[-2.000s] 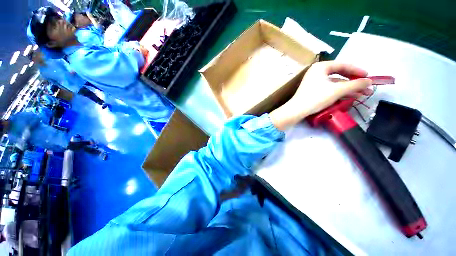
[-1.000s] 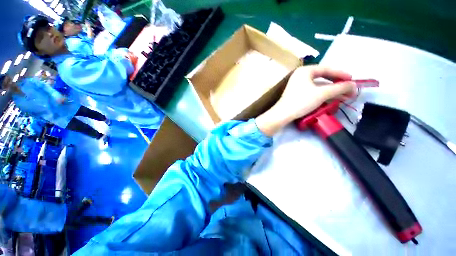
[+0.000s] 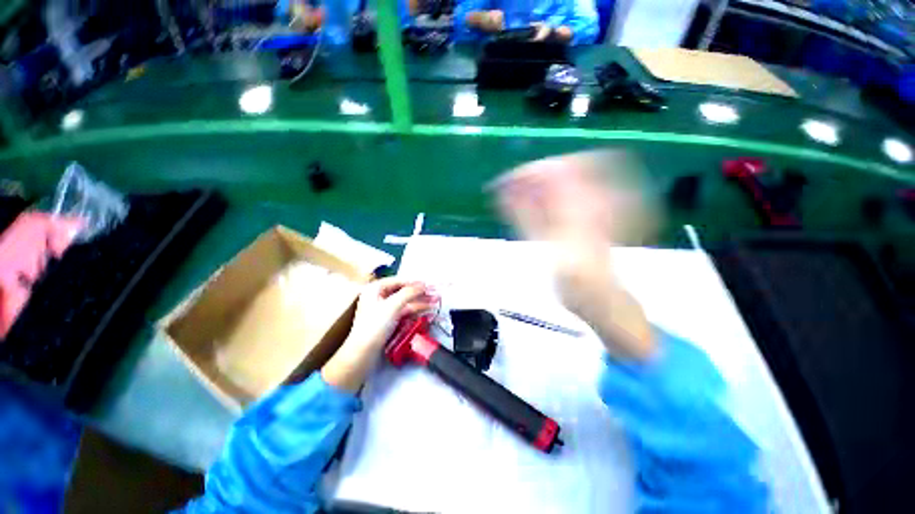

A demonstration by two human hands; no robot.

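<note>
A red-and-black device body (image 3: 490,398) lies diagonally on the white work sheet (image 3: 592,482), its red head to the upper left. My left hand (image 3: 376,326) is at that head, its fingertips closed on a small red strip (image 3: 431,296), which is partly hidden and blurred. Thin wires show beside the fingers. A black head part (image 3: 474,336) lies just right of the red head. Thin tweezers (image 3: 540,321) lie on the sheet. My right hand (image 3: 572,206) is raised beyond the sheet's far edge, strongly blurred; its fingers and any content cannot be made out.
An open carton (image 3: 216,366) stands left of the sheet. A dark parts tray (image 3: 130,271) is further left, another black tray (image 3: 833,351) on the right. A green surface (image 3: 451,176) behind carries a red-and-black device (image 3: 765,191). People in blue sleeves (image 3: 572,15) are across the line.
The view has turned from the left side to face the line. My right hand and sleeve have come into view. My left hand stays at the red head; the device still lies on the sheet.
</note>
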